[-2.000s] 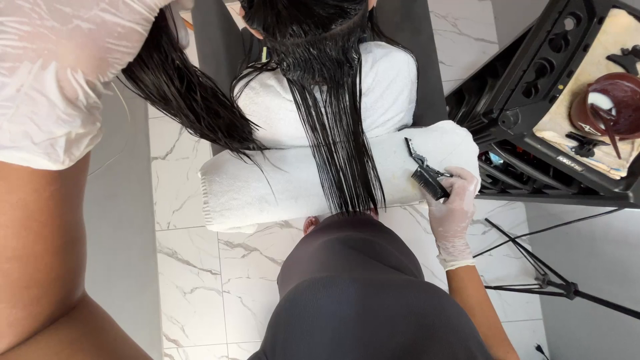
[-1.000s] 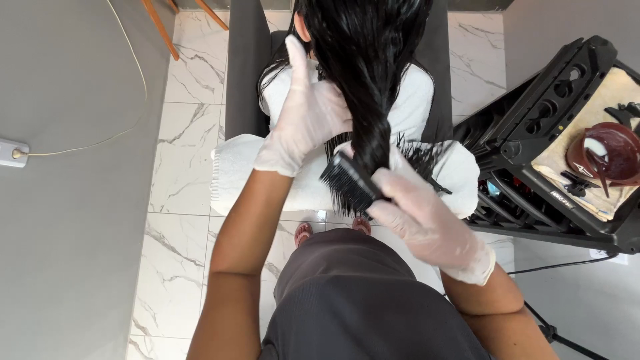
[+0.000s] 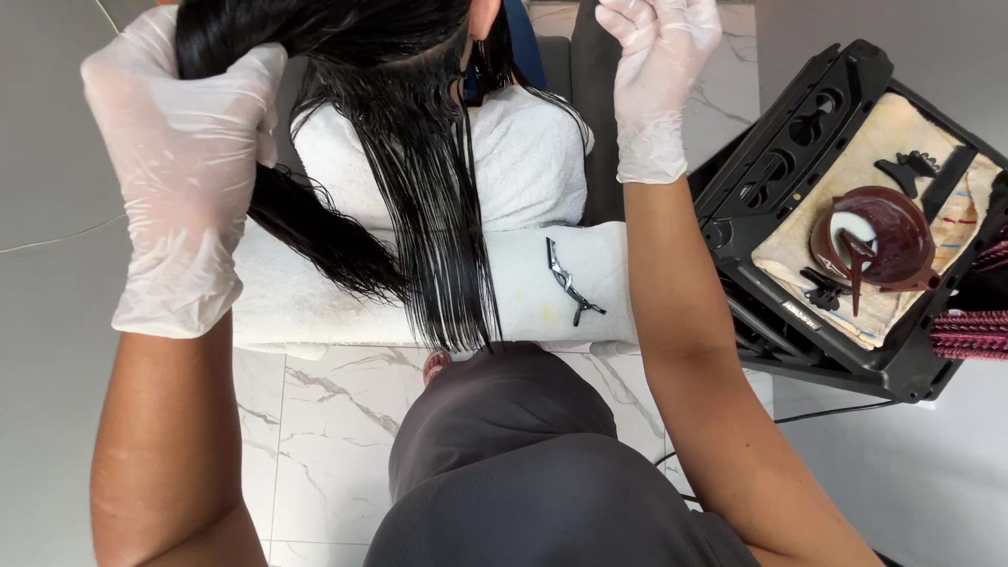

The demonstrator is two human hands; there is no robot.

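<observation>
My left hand (image 3: 177, 142), in a translucent glove, is closed around a thick bundle of wet dark hair (image 3: 315, 236) at the upper left, whose ends hang down to the right. My gloved right hand (image 3: 661, 79) is raised at the top, right of the seated person's head; its fingertips are cut off by the frame edge, and I cannot tell whether it holds anything. Between my hands, a thin section of wet hair (image 3: 433, 228) hangs over the white towel (image 3: 528, 157) and the towel-covered chair back (image 3: 520, 299). A hair clip (image 3: 568, 279) lies on the chair back.
To the right stands a black trolley (image 3: 913, 366) with a cloth (image 3: 795, 236) on top. On it are a dark red bowl (image 3: 906, 236) with white cream and a tool in it, and black clips (image 3: 909, 169). Burgundy round brushes (image 3: 972, 335) stick out at the trolley's right side.
My left hand has moved left and up with the hair bundle. My right hand, which held a black brush over the hair a second ago, has moved up and right. The thin section now hangs separately.
</observation>
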